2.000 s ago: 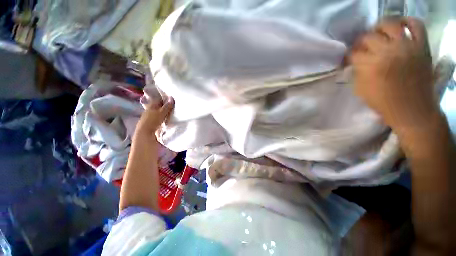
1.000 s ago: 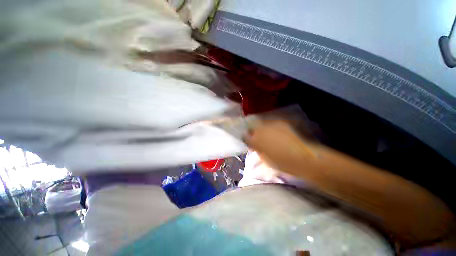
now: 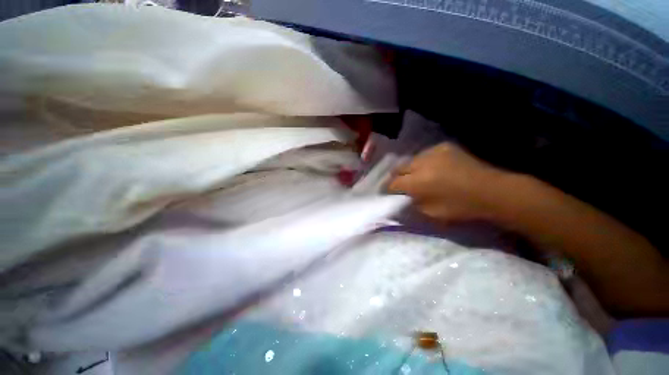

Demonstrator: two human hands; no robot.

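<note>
A large white to cream garment piece (image 3: 183, 176) spreads in long blurred folds from the left edge to the middle of the head view. My right hand (image 3: 444, 183) is at the centre right, below the table edge, with its fingers closed on the end of the cloth. The fingertips are partly hidden by the cloth and blurred. My left hand is not visible; the cloth covers the left side, where the arm could be.
The grey table edge with a printed ruler (image 3: 513, 22) runs across the top right. Dark space lies under it. My lap, in white and teal clothing (image 3: 440, 286), is at the bottom. A small red patch shows among the folds.
The cloth has spread lower over the left side and covers the blue and red things seen below it. My right hand has moved slightly right, still on the cloth. The ruled edge sits higher in view.
</note>
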